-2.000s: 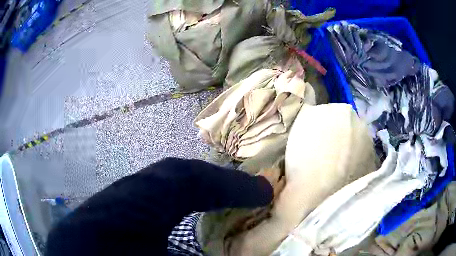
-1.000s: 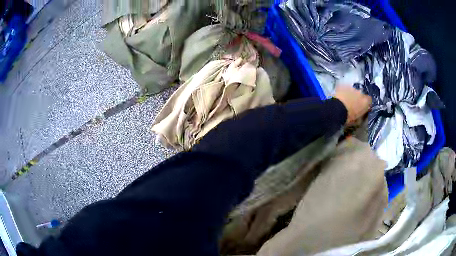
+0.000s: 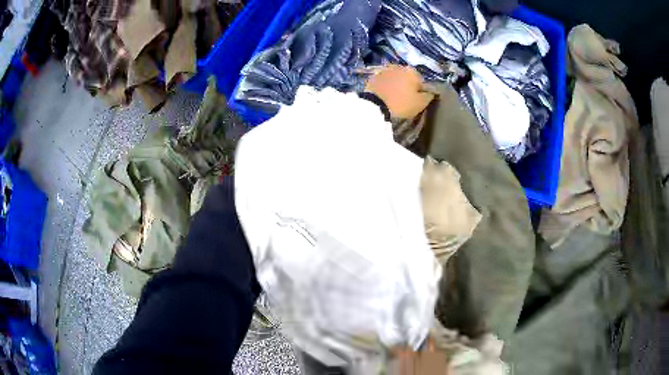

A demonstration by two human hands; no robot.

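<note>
A large white cloth bundle (image 3: 337, 220) hangs in the middle of the view, in front of my left forearm. My left hand (image 3: 400, 91) shows beyond its top, dark cuff at the wrist, fingers closed at the mouth of an olive woven sack (image 3: 499, 220). A beige bundle (image 3: 449, 209) shows between the white cloth and the sack. My right hand (image 3: 419, 363) is at the bottom edge, partly cut off and blurred, closed on the lower end of the white bundle.
A blue plastic crate (image 3: 543, 183) with grey-and-white patterned bundles (image 3: 447, 36) stands beyond the sack. A beige bundle (image 3: 594, 146) lies right of it. Another olive sack (image 3: 158, 194) stands left on the speckled floor (image 3: 110, 139). Brown plaid and tan bundles (image 3: 139, 44) are at top left.
The view has shifted, and the white bundle now covers the middle, over my left forearm. My right hand has come into view at the bottom. My left hand remains at the sack's mouth.
</note>
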